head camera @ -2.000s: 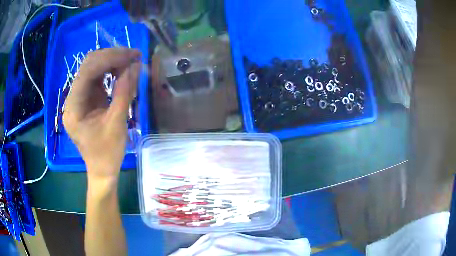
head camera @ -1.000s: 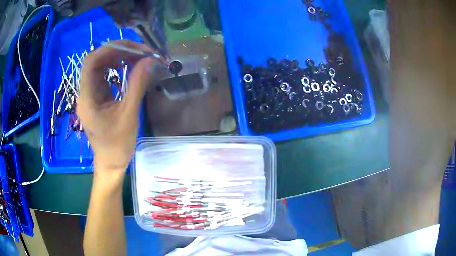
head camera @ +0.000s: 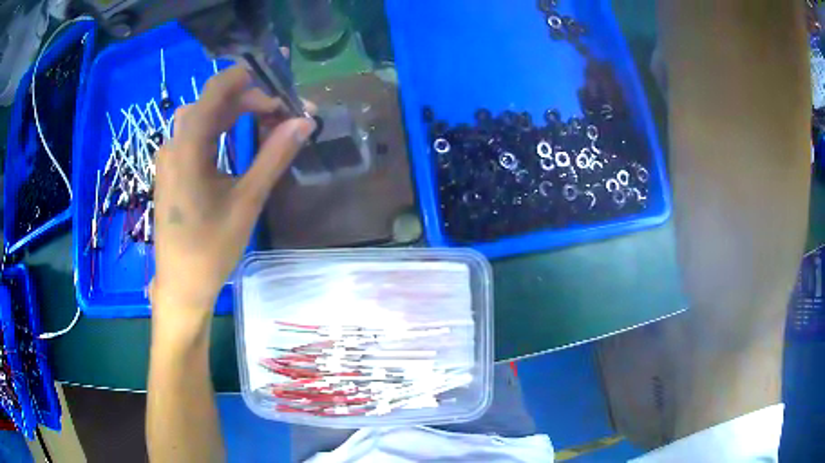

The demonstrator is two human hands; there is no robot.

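Note:
My left hand (head camera: pixel 206 185) reaches to the bench press (head camera: pixel 262 54), thumb and fingertips pinched just under its narrow slanted tool. They seem to grip a thin wired part, mostly hidden by the fingers; a small dark round piece shows at the fingertips. The silver-grey press nest (head camera: pixel 339 154) with a dark slot lies just right of them. My right hand is out of the picture; only my blurred right forearm (head camera: pixel 737 208) shows, running up past the top edge. A clear plastic box (head camera: pixel 482 339) nearest my body holds rows of red-and-white wired parts.
A blue left tray (head camera: pixel 113 294) holds jumbled white leads. A blue right tray (head camera: pixel 552 231) holds heaped dark and silver rings. A brown base plate (head camera: pixel 339 212) lies between them. Side trays (head camera: pixel 23 316) and a white cable (head camera: pixel 41 136) are at far left.
My left hand has moved right and up from over the left tray to the press nest, carrying the thin part. My right forearm has shifted left in view.

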